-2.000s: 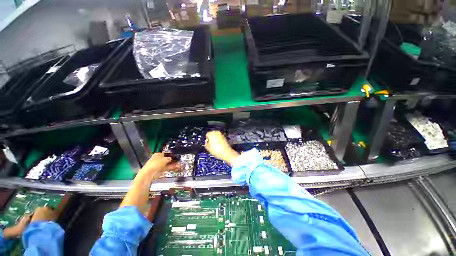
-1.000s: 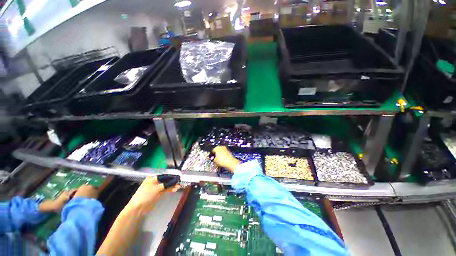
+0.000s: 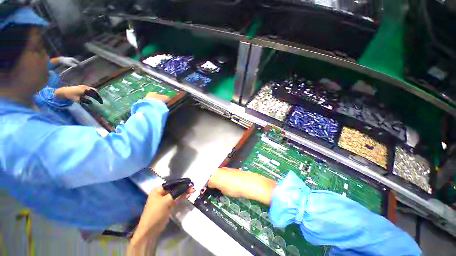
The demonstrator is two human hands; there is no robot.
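A large green circuit board (image 3: 325, 175) with white connectors lies in a dark carrier with reddish-brown side rails (image 3: 240, 145). Round clear parts stand in rows along its near side. My left hand (image 3: 162, 202), with black finger cots, is beside the carrier's near left corner, fingertips close together. Whether it holds a small part is unclear. My right hand (image 3: 227, 183) reaches across the board to the carrier's left edge, close to my left fingertips. Its fingertips are hard to make out, and its light blue sleeve (image 3: 340, 215) covers part of the board.
Front bins hold silver-white (image 3: 270, 102), blue (image 3: 312, 123), tan (image 3: 362, 145) and silver-white pieces (image 3: 412, 165). Black (image 3: 305, 91) and grey pieces (image 3: 372, 115) lie behind. A person in blue (image 3: 75, 145) works at another board (image 3: 135, 95) on the left.
The view has turned left and downward. My right hand has left the bins and come to the carrier's near left side. My left hand is now beside that corner. The neighbouring person shows more fully.
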